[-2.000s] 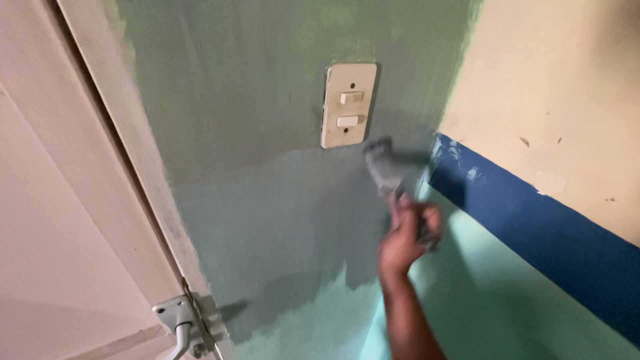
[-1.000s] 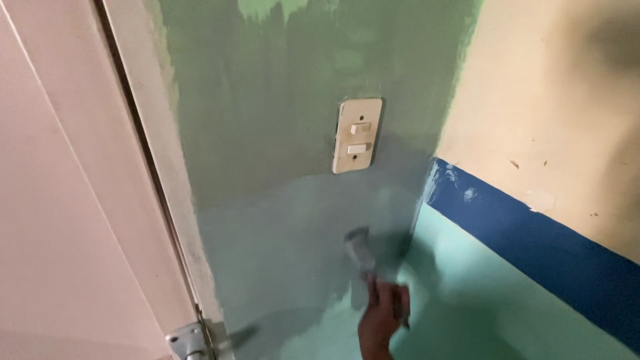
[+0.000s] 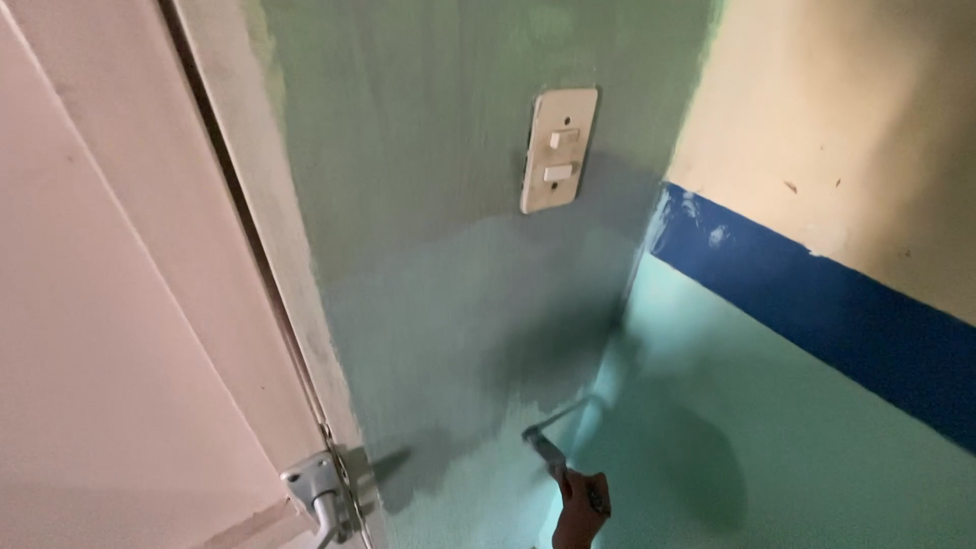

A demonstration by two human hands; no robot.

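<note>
My right hand (image 3: pixel 581 507) is closed around the handle of a paintbrush (image 3: pixel 546 451) low in the head view. The brush points up and left, its bristle end at the lower part of the painted wall (image 3: pixel 427 320), close to the corner. Grey-green paint with a ragged lower edge covers the wall above, and lighter teal shows around the brush. Well above my hand, a cream light switch plate (image 3: pixel 560 151) with two rockers is fixed to that wall. My left hand is out of view.
At the left is a pinkish door (image 3: pixel 114 305) in a pale frame (image 3: pixel 267 152), with a metal lever handle (image 3: pixel 320 488) near the bottom. The adjoining wall at the right is cream above, with a dark blue band (image 3: pixel 808 305) and teal below.
My right hand and the paintbrush have moved down the wall, away from the switch plate. The brush was just below the plate two seconds ago.
</note>
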